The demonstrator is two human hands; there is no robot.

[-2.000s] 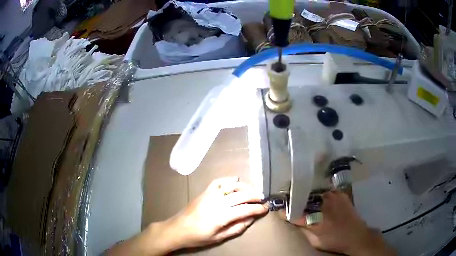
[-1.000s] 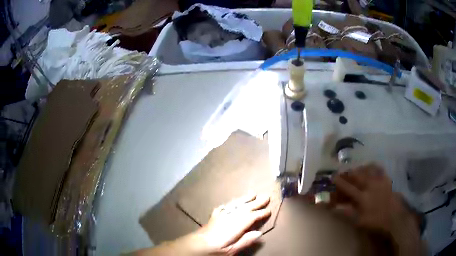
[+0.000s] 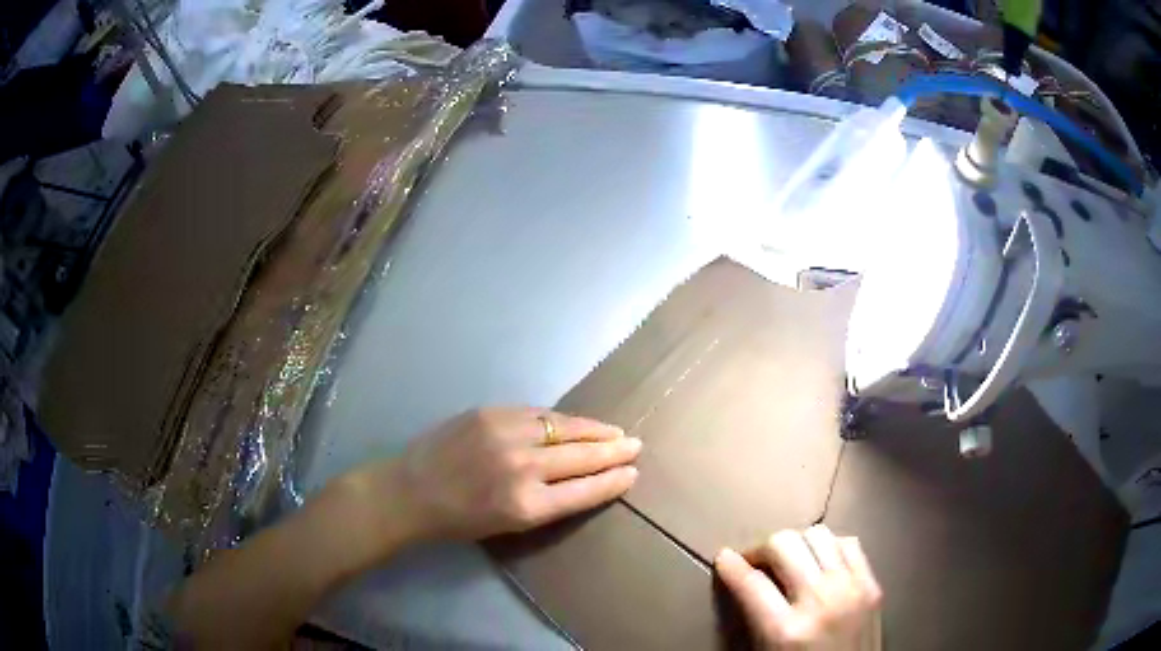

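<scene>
A brown garment panel lies on the white table under the sewing machine head. A brown patch pocket with a pointed lower edge lies on it, its right edge near the presser foot. My left hand, with a ring, lies flat with fingertips on the pocket's left edge, holding nothing. My right hand is at the pocket's lower edge with fingers bent and fingertips pressed on the cloth; its lower part is cut off by the frame. I cannot tell whether it pinches the cloth.
A stack of brown cut panels lies at left beside crinkled clear plastic wrap. White cloth pieces lie behind it. A white bin with tied brown bundles stands at the back. A blue lamp neck arches over the machine.
The view has shifted, so the machine appears farther right. My right hand has left the machine's front for the pocket's lower edge. My left hand now lies at the pocket's left edge.
</scene>
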